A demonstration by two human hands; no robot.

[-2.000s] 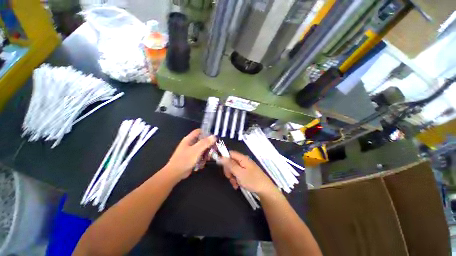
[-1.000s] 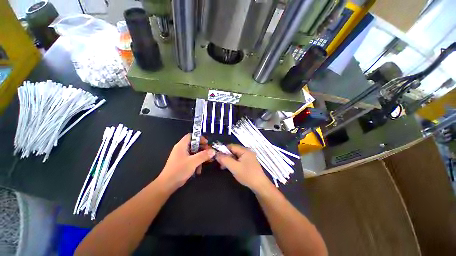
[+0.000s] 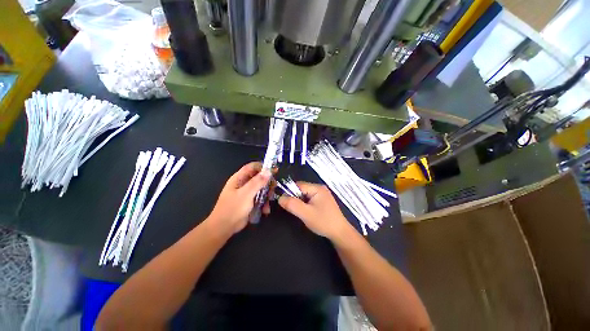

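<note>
My left hand grips a narrow silver-grey loading bar, which stands up from the hand towards the machine. My right hand is just right of it and pinches several white cords whose tips point at the bar. The tips are too small to tell apart. Loose white cords lie fanned to the right of my right hand. More white strips show behind the bar, under the machine's front edge.
The green upper platen and steel columns stand ahead. A smaller cord bundle and a big pile lie left. A clear bag of white parts is back left, a blue bin low left, a cardboard box right.
The bar in my left hand has tilted and shifted slightly right, now covering part of the white strips behind it. The camera view has also shifted. Both hands keep their hold.
</note>
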